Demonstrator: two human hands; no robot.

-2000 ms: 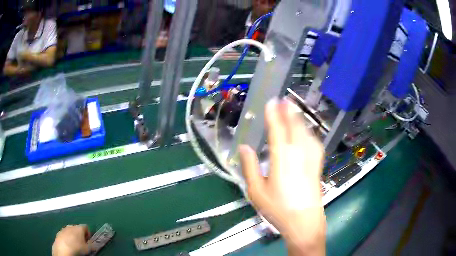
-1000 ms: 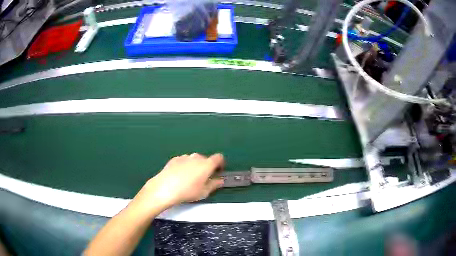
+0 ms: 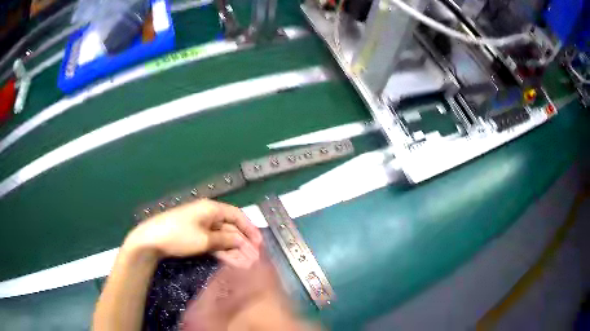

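Observation:
My left hand (image 3: 187, 229) is over the black parts mat (image 3: 171, 291), fingers bent, its fingertips beside my right hand. My right hand (image 3: 236, 300) is blurred at the bottom edge and covers part of the mat. Whether either hand holds a small component cannot be seen. One fixture strip (image 3: 297, 252) lies slanting across the white rail and bench edge, just right of my hands. Two more strips, a right one (image 3: 297, 160) and a left one (image 3: 194, 193), lie end to end on the green surface; my left hand is close to the left one's near side.
The machine's white base plate (image 3: 446, 154) stands at the right, with a white tube above it. A blue bin (image 3: 116, 55) holding a clear bag is at upper left, with a red item (image 3: 8, 97) at the far left edge. White rails cross the green surface.
My left hand has left the strip on the green surface and come back over the mat. My right hand has come in over the mat. The view has turned right.

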